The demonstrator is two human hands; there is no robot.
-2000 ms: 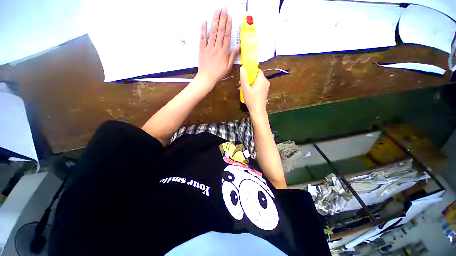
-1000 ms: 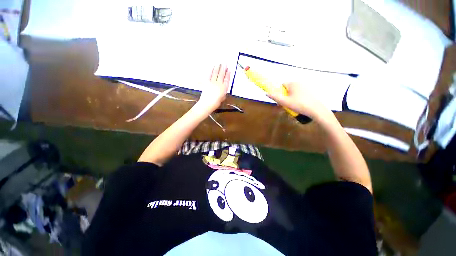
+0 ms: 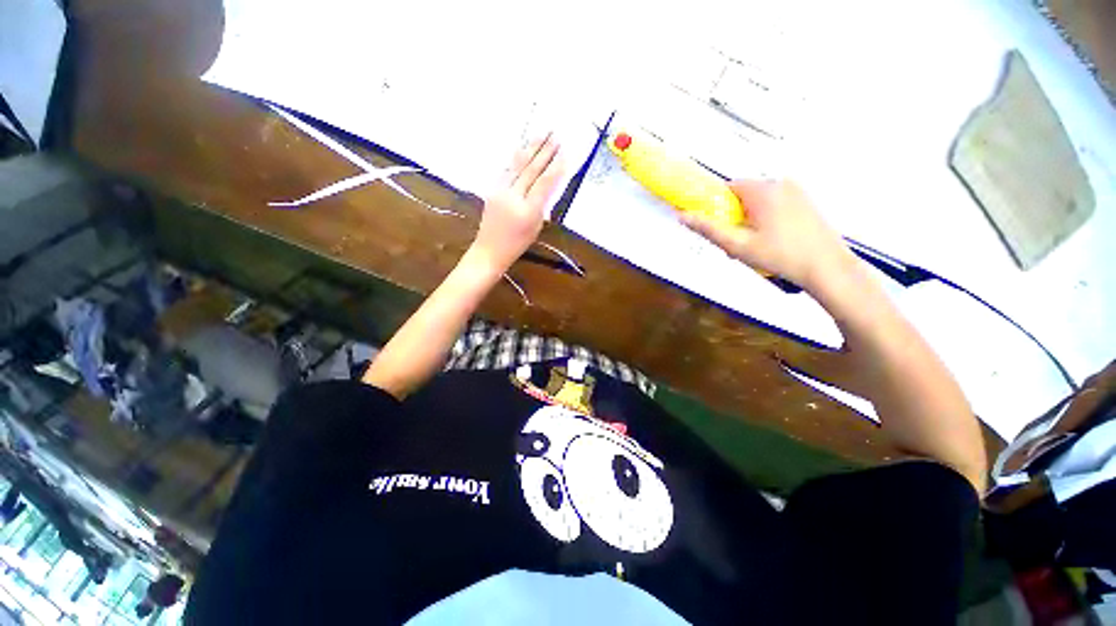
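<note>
My right hand [image 3: 777,232] is closed around the yellow handle of the electric scissors [image 3: 677,181]. Their red button is near the front, and the thin tip is at the top of a dark cut gap. My left hand [image 3: 514,208] lies flat on the white top sheet [image 3: 404,73], left of that gap, fingers extended and holding nothing. A cut piece [image 3: 685,263] with a dark lower edge lies under the scissors. The flat grey-beige weight [image 3: 1026,165] rests on the white sheet at the right.
White offcut strips [image 3: 349,184] cross on the brown wooden table [image 3: 428,226] at the left. Another white offcut [image 3: 832,394] lies near the front edge at the right. Cluttered shelves [image 3: 184,367] stand below left; white folds hang at the right end.
The view has turned, so the table edge now slopes down to the right. The scissors' tip remains near the gap's top. The grey block weight has left the view. Both hands keep their roles.
</note>
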